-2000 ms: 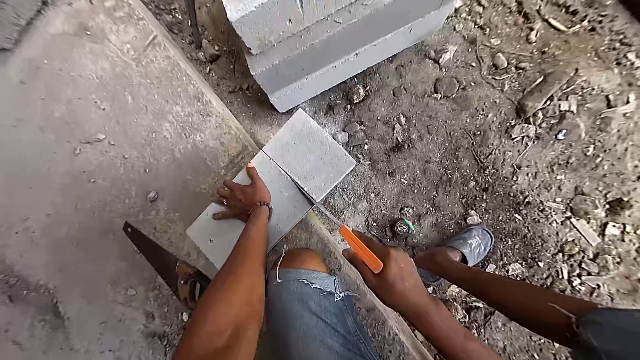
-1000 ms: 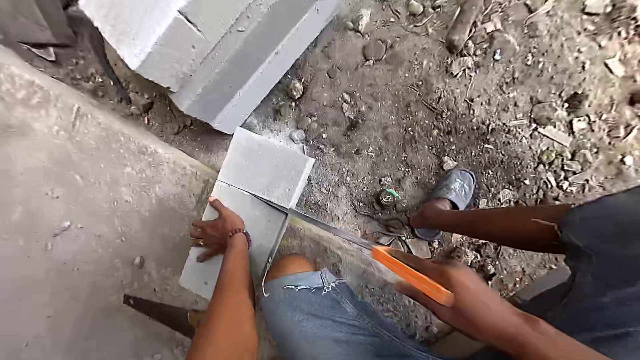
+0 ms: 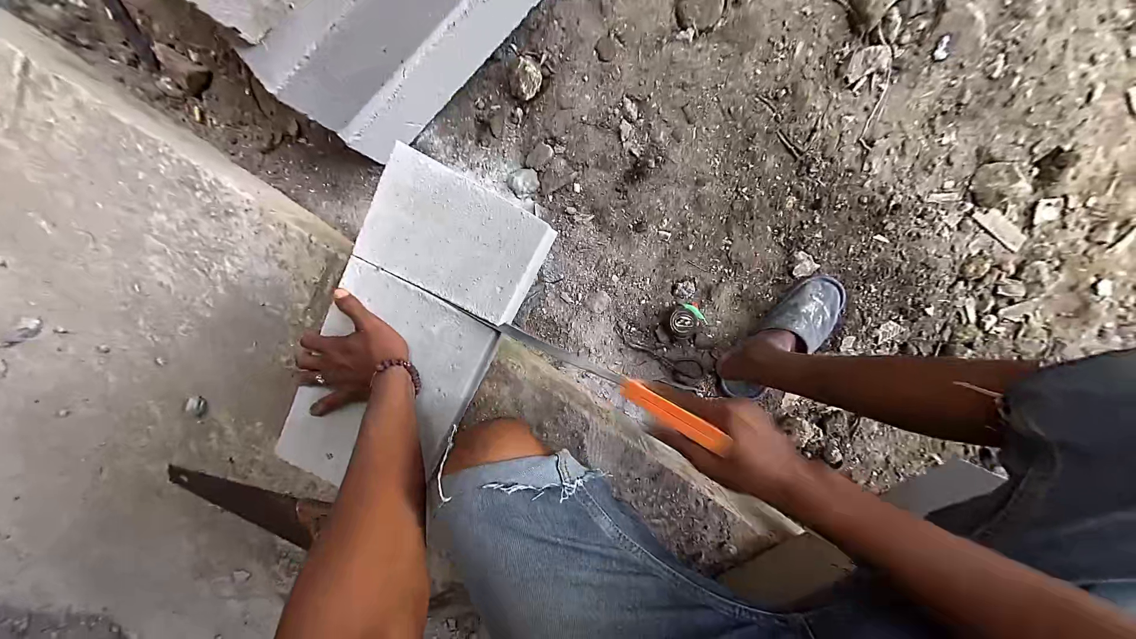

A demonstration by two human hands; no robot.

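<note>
A pale grey lightweight concrete block point(image 3: 453, 235) lies across the edge of a concrete slab, with a dark cut line running over its top face. My left hand point(image 3: 351, 355) rests spread on the near part of the block, a ring and a beaded bracelet on it. My right hand point(image 3: 737, 439) grips the orange handle of a hand saw point(image 3: 679, 417). The saw's thin blade runs up and left into the cut at the block's right edge; how deep it sits is hidden. My left knee is beside the block's lower edge.
A second saw blade point(image 3: 240, 504) lies on the concrete slab point(image 3: 106, 355), left of my forearm. Larger grey blocks point(image 3: 382, 71) stand beyond the cut block. A round object with a green tip point(image 3: 683, 321) lies on the stony dirt near my sandalled foot point(image 3: 803, 315).
My right hand with the saw has moved away from the block, then back toward it. My left hand stays on the block. The view has shifted.
</note>
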